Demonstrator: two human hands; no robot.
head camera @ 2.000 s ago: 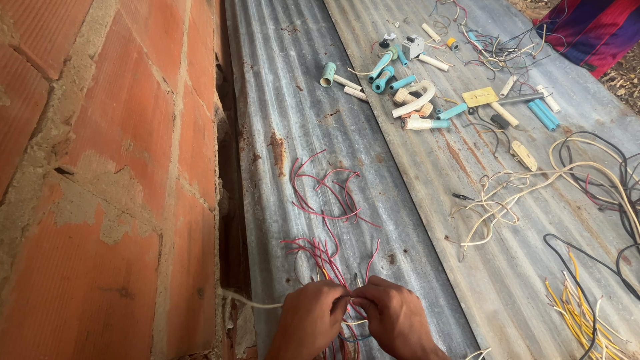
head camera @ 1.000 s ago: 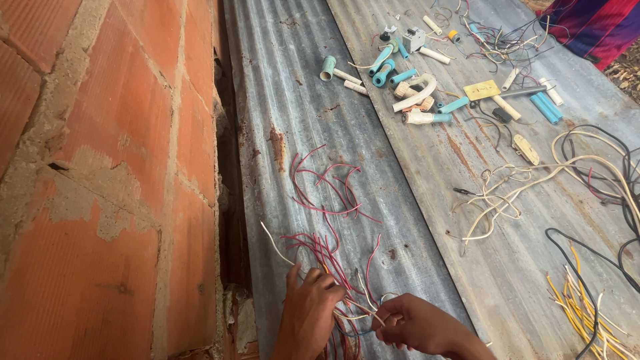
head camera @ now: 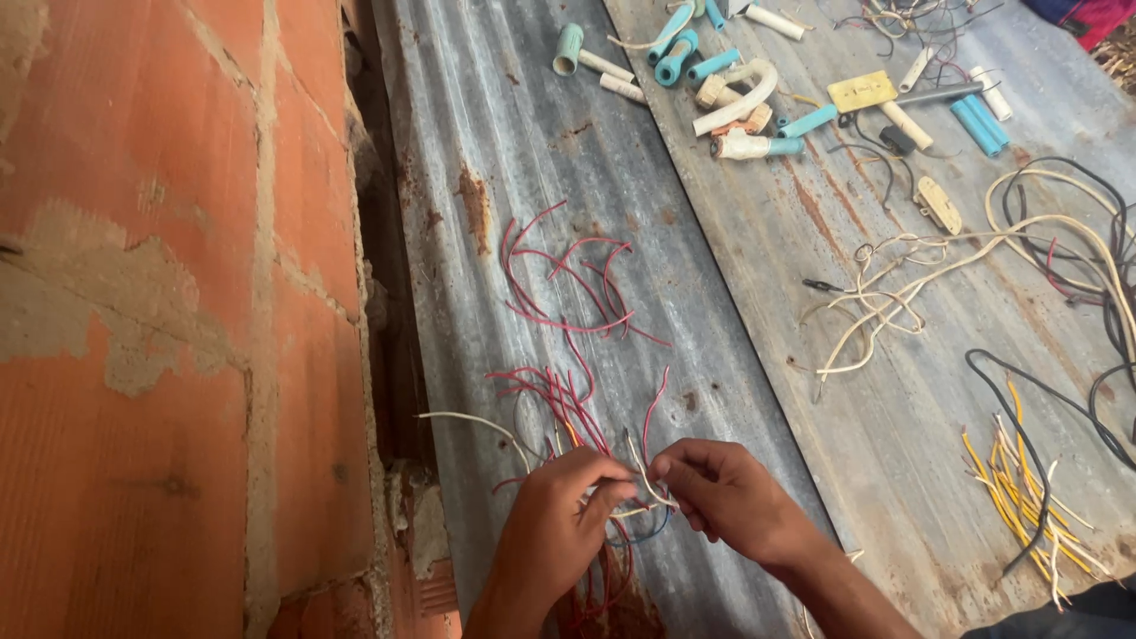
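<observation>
My left hand (head camera: pixel 568 515) is over a bundle of mostly red wires (head camera: pixel 568 408), its thumb and forefinger close together; whether a wire is between them cannot be made out. Just right of it, my right hand (head camera: pixel 723 497) has its fingertips pinched beside a short white wire (head camera: pixel 646 470), and its grip is partly hidden. A longer white wire (head camera: pixel 479 419) reaches left from the bundle. Below the hands curve a blue wire (head camera: pixel 652 532) and more red wires. Loose red wires (head camera: pixel 577 284) lie farther up the corrugated metal sheet (head camera: pixel 710 355).
An orange brick wall (head camera: pixel 177 399) stands at the left. Blue and white pipe pieces (head camera: pixel 745 98) lie at the top, near a yellow plate (head camera: pixel 862 90). White cable (head camera: pixel 914 293) and black cable (head camera: pixel 1021 364) spread at the right, above a pile of yellow and white wires (head camera: pixel 1021 488).
The two hands, close together two seconds ago, are now somewhat apart. The white wire at the left, upright one second ago, now lies flatter, pointing left.
</observation>
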